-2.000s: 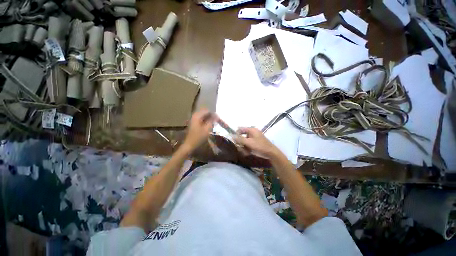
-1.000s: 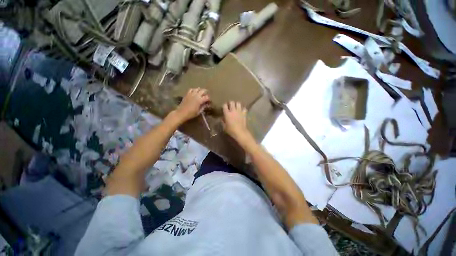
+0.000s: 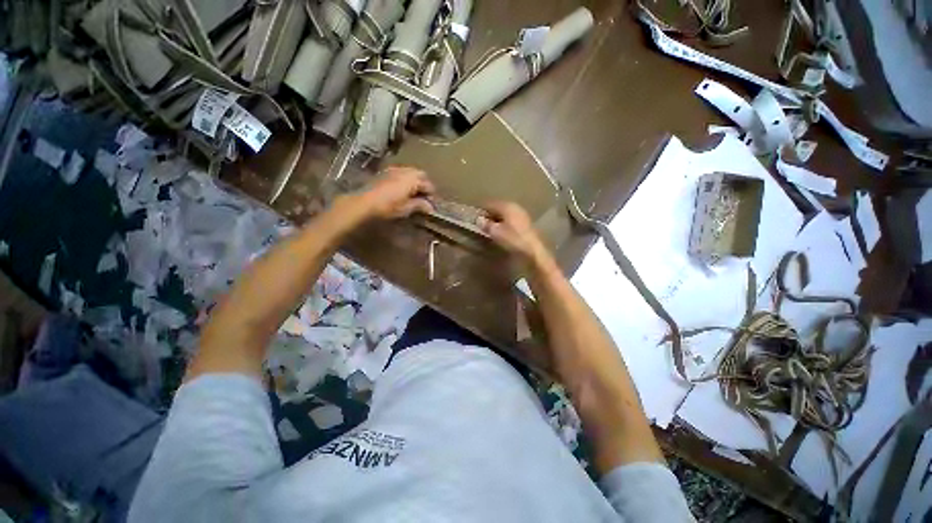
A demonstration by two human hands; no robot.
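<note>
A stack of taupe cut panels (image 3: 488, 158) lies on the table in front of me, its far edge curved and pale. Its near edge is lifted and curled between my hands. My left hand (image 3: 401, 194) grips the left end of this edge. My right hand (image 3: 511, 229) grips the right end. My fingertips are partly hidden under the fold. A long tie strip (image 3: 642, 276) lies from the stack's right corner towards the strip heap.
Tied taupe rolls (image 3: 393, 77) lie at the upper left, with a white label (image 3: 230, 117) near the edge. At right are a small open box (image 3: 728, 217) on white panels (image 3: 613, 281), a tangled strip heap (image 3: 792, 363) and white scraps (image 3: 761, 114). Scraps litter the floor.
The view has swung left. My hands have moved from the table's front edge onto the taupe stack and now hold its near edge, which is curling up. The tie strip now lies beside the stack.
</note>
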